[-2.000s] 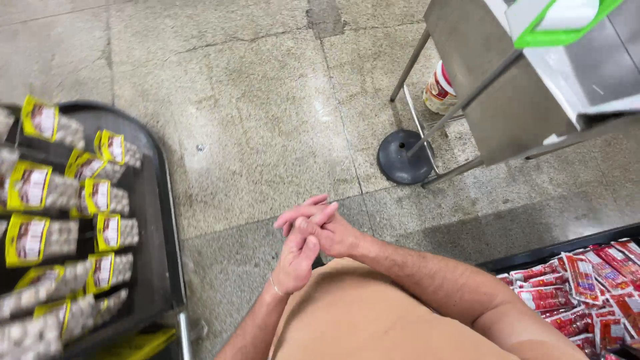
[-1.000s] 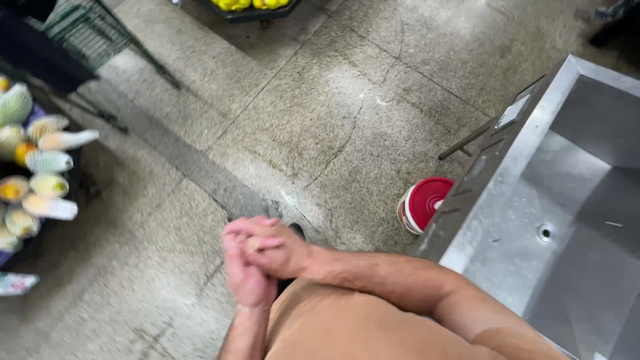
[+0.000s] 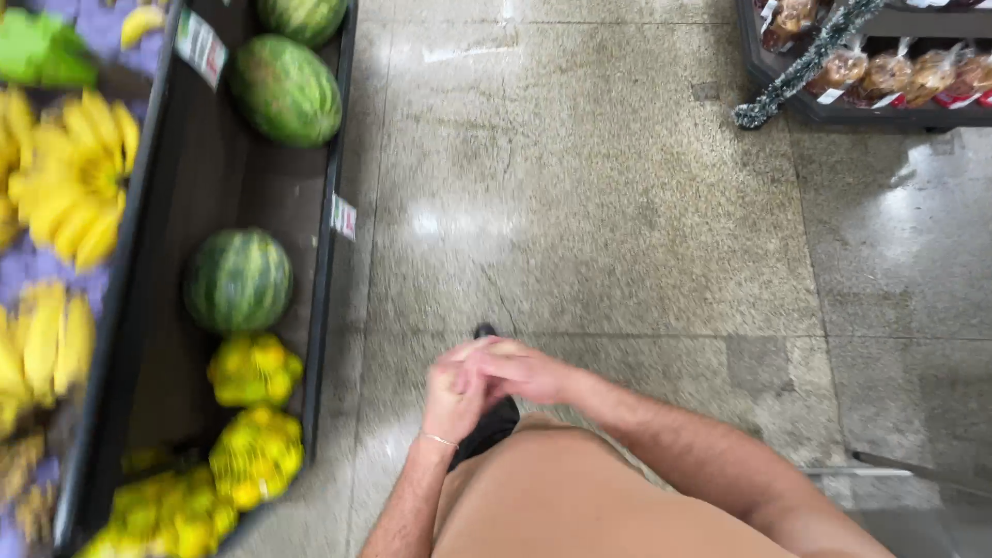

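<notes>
My left hand (image 3: 455, 399), with a thin band at the wrist, is clasped with my right hand (image 3: 523, 372) in front of my belly. The fingers overlap and are blurred; no object shows between them. To the left of the hands runs a dark produce bin holding a striped watermelon (image 3: 239, 280), a lighter green watermelon (image 3: 287, 91) and net bags of yellow fruit (image 3: 256, 457). Neither hand touches the bin. A dark shoe shows just beyond the hands.
Bunches of bananas (image 3: 74, 178) lie on a purple-lined display at the far left. At the upper right, a dark display stand (image 3: 891, 115) holds bagged baked goods, with a tinsel garland (image 3: 810, 66) hanging from it. Speckled floor (image 3: 620, 209) lies between.
The view has moved on a lot: the metal basin and the red-lidded bucket are out of sight, and the watermelon bin and bananas have come into view. My hands stay clasped together.
</notes>
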